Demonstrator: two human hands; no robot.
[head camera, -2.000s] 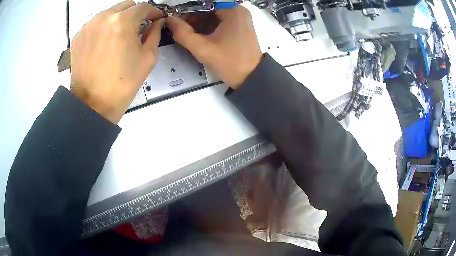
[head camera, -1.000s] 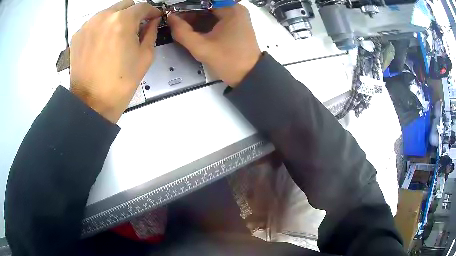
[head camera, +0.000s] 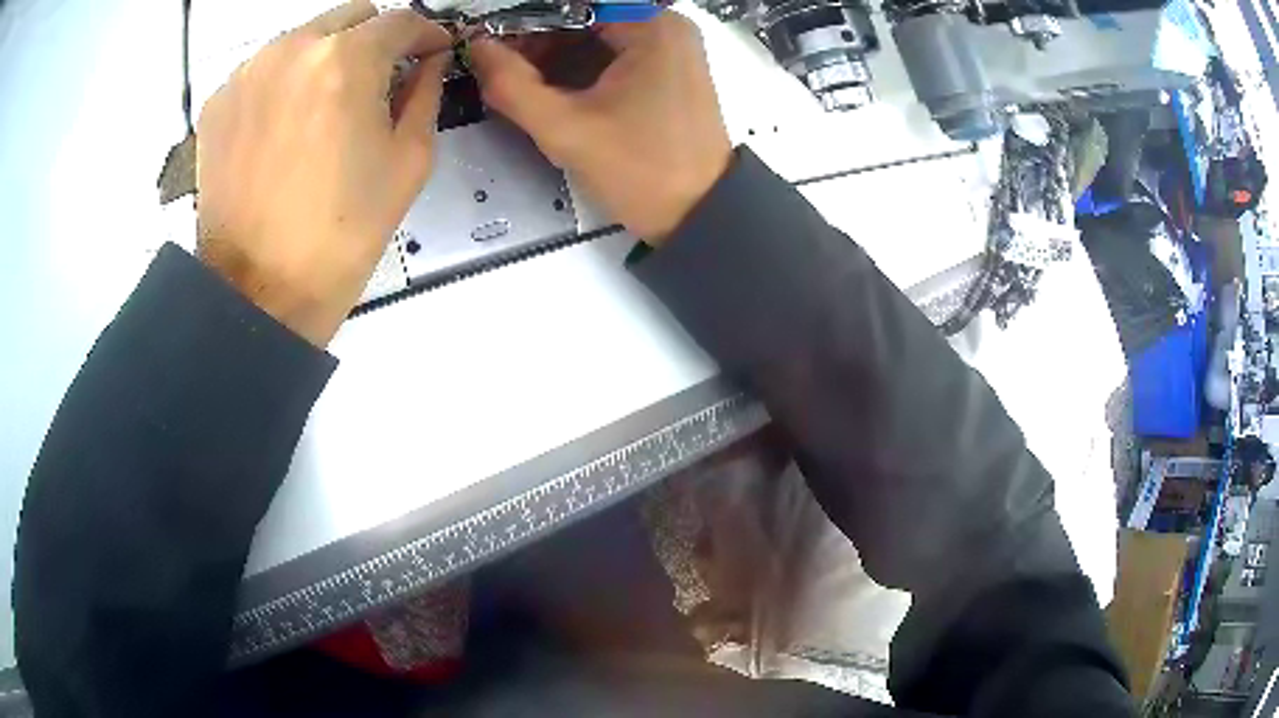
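My left hand (head camera: 316, 161) and my right hand (head camera: 624, 133) meet at the top edge, at the needle and presser foot area (head camera: 460, 53). Thumb and index fingertips of both hands are pinched close together there. Any thread between them is too fine to make out. A thin metal part with a blue end (head camera: 624, 11) lies above my right fingers; I cannot tell whether it is held. The silver plate (head camera: 484, 204) with small holes lies in the white bed just below the fingertips. The fingers hide most of the small metal parts.
A ruler strip (head camera: 561, 491) runs along the table's front edge. Round metal machine parts (head camera: 828, 56) stand at the top right. A dark patterned bundle (head camera: 1021, 239) and white fabric (head camera: 1066, 379) lie at the right. Blue bins (head camera: 1167, 379) stand beyond. Something red (head camera: 368, 652) shows below the table.
Both hands stay in nearly the same place, with only small fingertip shifts. The thin metal part by the blue end looks slightly shifted.
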